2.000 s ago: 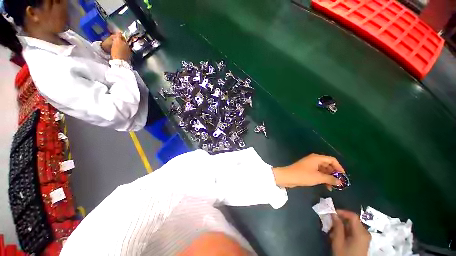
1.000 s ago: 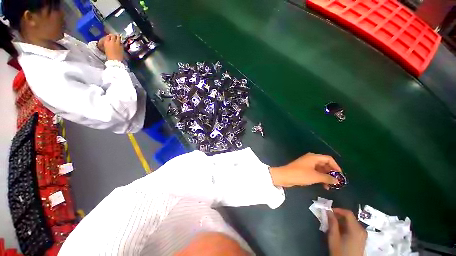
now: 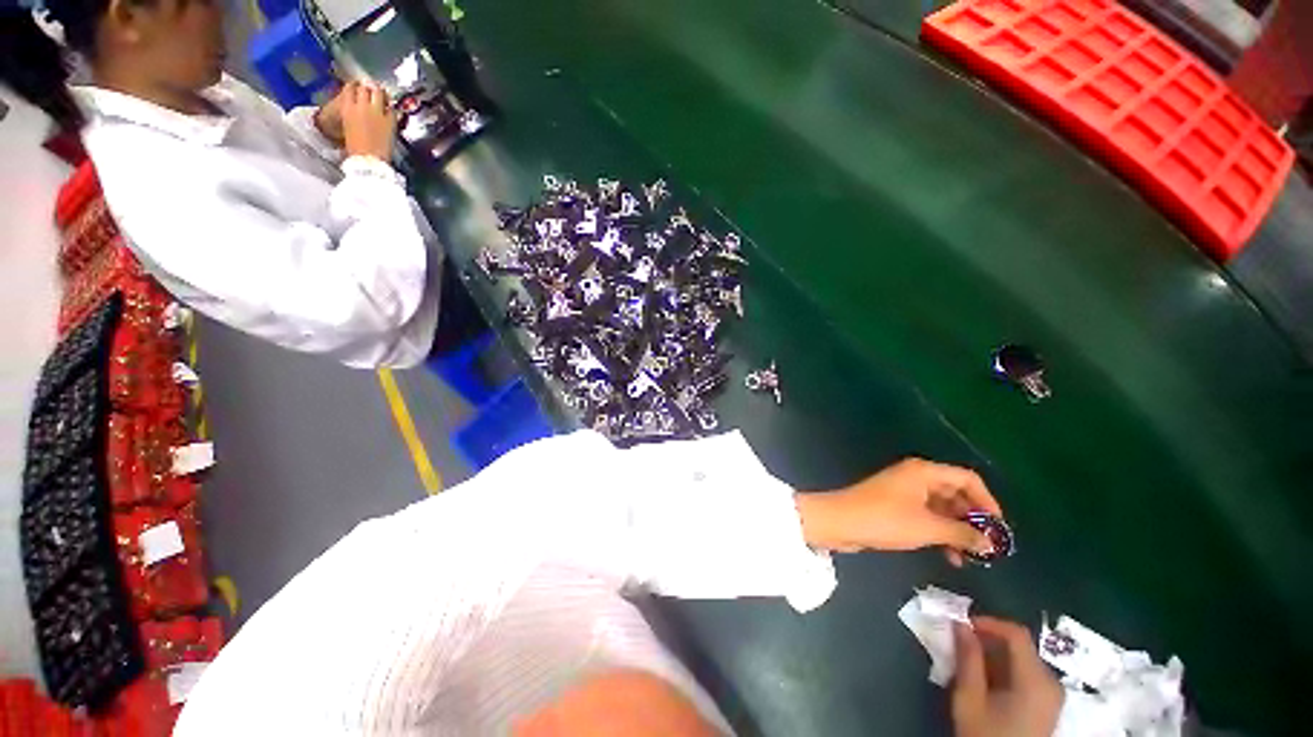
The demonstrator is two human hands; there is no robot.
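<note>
My left hand (image 3: 914, 510) is bare and pinches a metal assembly (image 3: 992, 537), round, dark and glossy, just above the green bench. My right hand (image 3: 1008, 677), partly cut off by the bottom edge, pinches a small white wipe (image 3: 937, 629) between thumb and fingers. The wipe is apart from the assembly. A pile of white wipes (image 3: 1138, 697) lies right of my right hand, with a small silver piece (image 3: 1060, 644) on its left end.
A large heap of black and silver assemblies (image 3: 619, 310) lies left. One loose piece (image 3: 765, 380) lies beside it, and another dark assembly (image 3: 1020, 369) farther right. A red compartment tray (image 3: 1123, 108) is across the bench (image 3: 806, 187). A coworker in white (image 3: 274, 231) works at left; blue bins (image 3: 497, 422) sit below.
The lone dark assembly on the green surface has shifted right and nearer to me. Both hands keep their grips and have barely moved.
</note>
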